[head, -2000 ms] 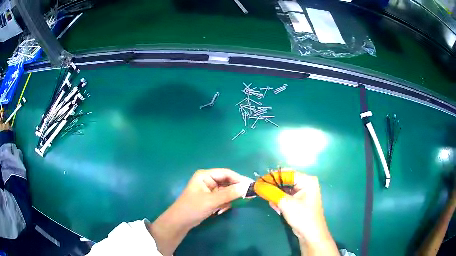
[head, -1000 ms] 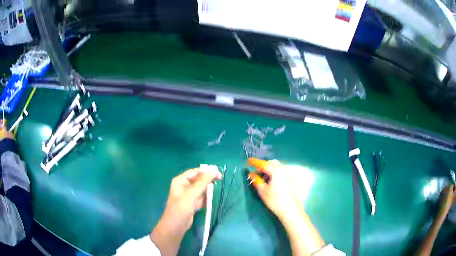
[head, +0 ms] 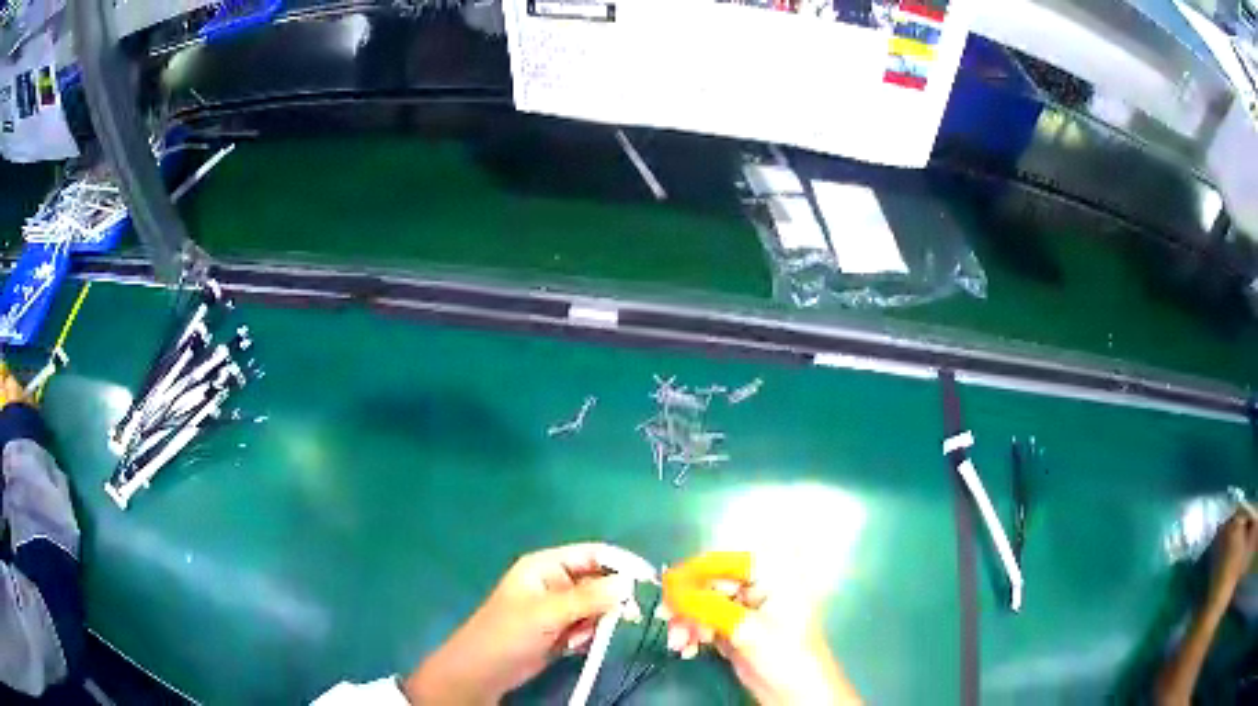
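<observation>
My left hand (head: 535, 617) is at the bottom centre, its thumb and finger pinched on the end of a white strip (head: 596, 659) that hangs down. Black lead wires (head: 637, 665) hang beside the strip. My right hand (head: 745, 628), with orange finger cots, is close to the right of the left fingertips. Its fingertips are together at the strip end; whether they grip a small part is hidden. A loose heap of small grey-silver pins (head: 683, 430) lies on the green mat beyond the hands.
Cable assemblies (head: 173, 414) are piled at left, one white strip (head: 991, 531) with black wires lies at right. Behind are the rail (head: 455, 306), clear plastic bag (head: 862, 248) and hanging instruction sheet (head: 717, 69). Other people's arms (head: 28, 538) show at both sides.
My right hand has moved from the pin heap back to the left hand's fingertips. The left hand still holds the strip, lower in view. The camera view has shifted slightly.
</observation>
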